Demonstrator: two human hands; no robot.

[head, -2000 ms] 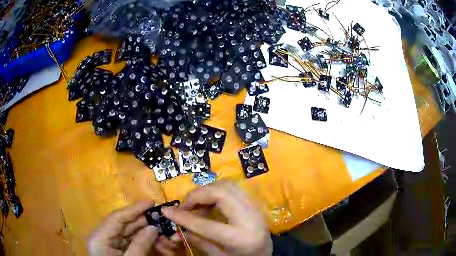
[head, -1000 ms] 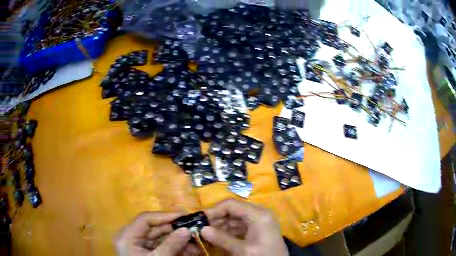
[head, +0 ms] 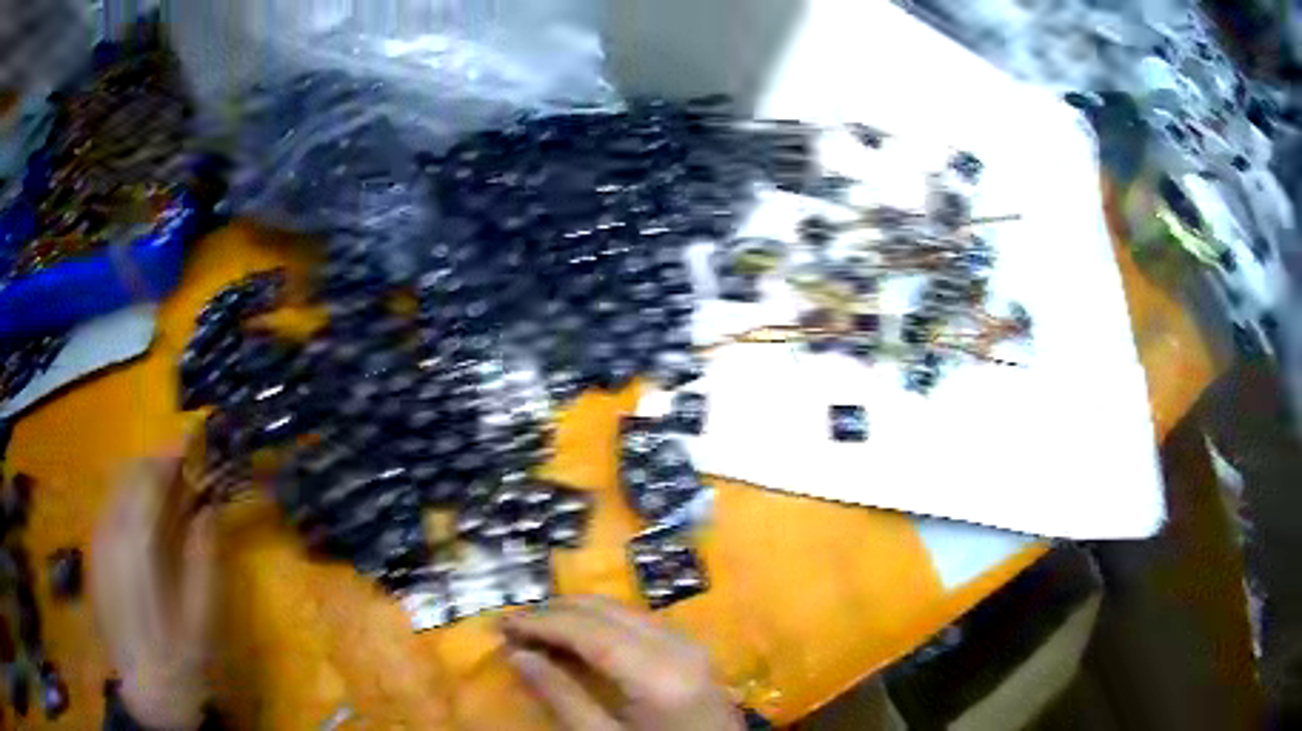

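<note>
The view is blurred by motion. My left hand [head: 154, 593] is at the left, its fingertips at the left edge of the large heap of black LED boards [head: 571, 243]; whether it holds a board cannot be told. My right hand [head: 628, 668] is at the bottom centre, just below the pale-faced boards [head: 478, 583] at the heap's front. A small dark spot shows at its fingertips, too blurred to name. A single black board [head: 66, 573] lies left of my left hand, near the wired boards [head: 22, 614] at the left edge.
A blue tray [head: 100, 286] of wire leads is at the upper left. A clear plastic bag [head: 429, 72] lies behind the heap. A white sheet [head: 1000, 457] at right carries small wired boards [head: 928, 286]. An open cardboard box [head: 1014, 657] is below the table edge.
My hands have parted, the left moving left and up to the heap's edge. The board with leads that both held is no longer between them. The camera view has shifted.
</note>
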